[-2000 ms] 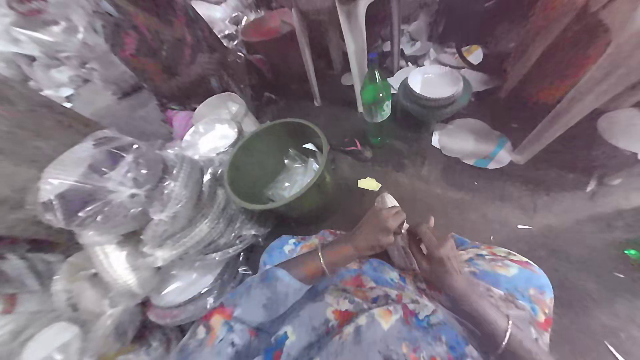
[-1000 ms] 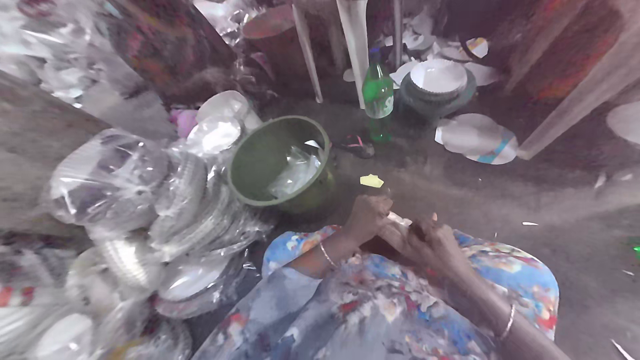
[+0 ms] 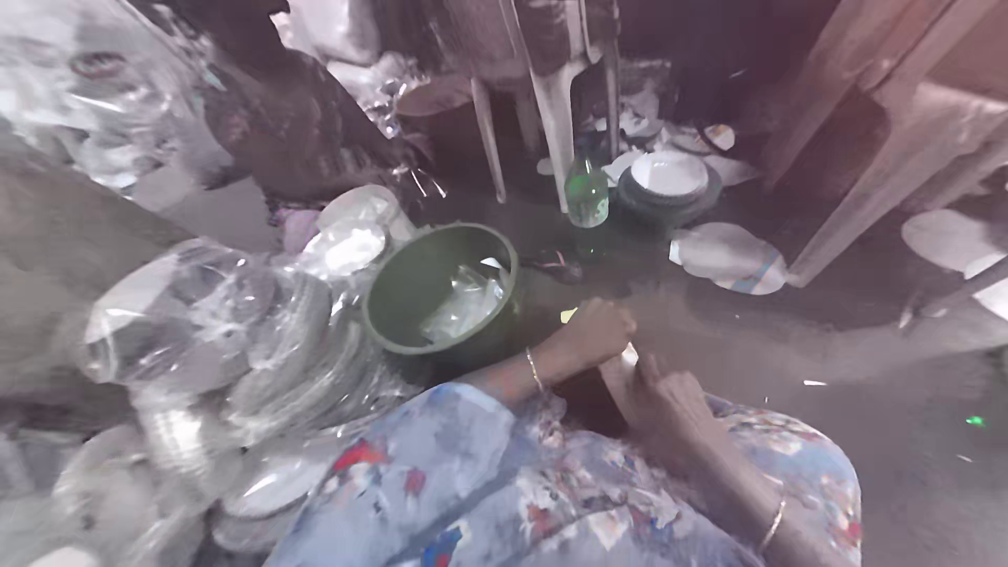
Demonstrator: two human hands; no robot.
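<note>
My left hand (image 3: 602,332) is curled in a fist above my lap, a bangle on its wrist. Just below and to its right is my right hand (image 3: 677,398), its fingers bent and its forefinger raised. Between them shows a small pale piece (image 3: 630,354), perhaps paper or plastic; blur hides how each hand grips it. Floral cloth (image 3: 551,488) covers my lap. Beyond my left forearm stands a green plastic tub (image 3: 402,295) with clear plastic film (image 3: 465,307) inside. A small yellow scrap (image 3: 568,316) lies on the floor behind my left hand.
Plastic-wrapped stacks of plates or bowls (image 3: 276,346) crowd the left side. Ahead stand a green bottle (image 3: 587,193), a white bowl (image 3: 669,173) on a dark round base, and plastic chair legs (image 3: 555,118). A flat pale oval piece (image 3: 728,256) lies by another chair leg (image 3: 854,181).
My left hand has moved up and away from my lap, and now partly covers the yellow scrap. My right hand stays near my lap.
</note>
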